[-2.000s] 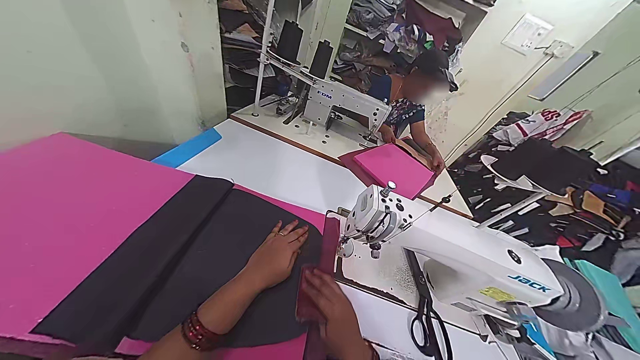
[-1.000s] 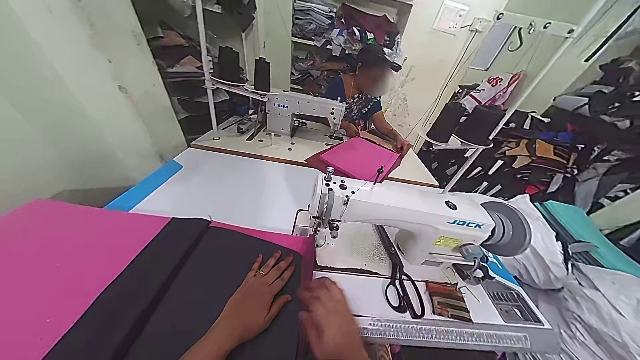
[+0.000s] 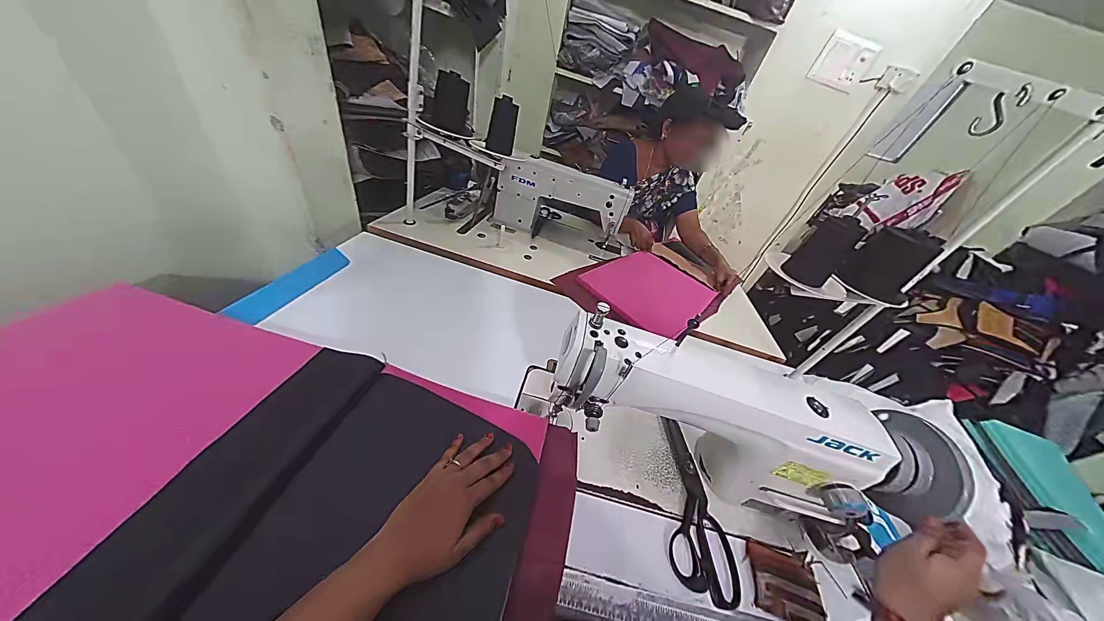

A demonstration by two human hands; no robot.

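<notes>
My left hand [image 3: 453, 509] lies flat, fingers spread, on a black panel [image 3: 345, 483] that rests on pink material [image 3: 129, 379]. A maroon edge [image 3: 552, 517] runs along the panel's right side, its far end near the needle area of the white Jack sewing machine [image 3: 724, 388]. My right hand [image 3: 931, 565] is off the material, at the right near the machine's handwheel [image 3: 927, 466]; its fingers look curled, and whether it holds anything is unclear. Black-handled scissors [image 3: 703, 535] lie on the machine bed, between my hands.
Across the table, a person [image 3: 664, 172] handles a pink panel [image 3: 651, 289] beside a second sewing machine [image 3: 561, 194]. Thread cones [image 3: 888, 259] stand on a rack at the right. A ruler strip [image 3: 655, 599] runs along the near edge, and teal material [image 3: 1044, 483] lies far right.
My right hand has left the maroon edge and moved right, towards the handwheel. My left hand stays on the black panel. The view has shifted.
</notes>
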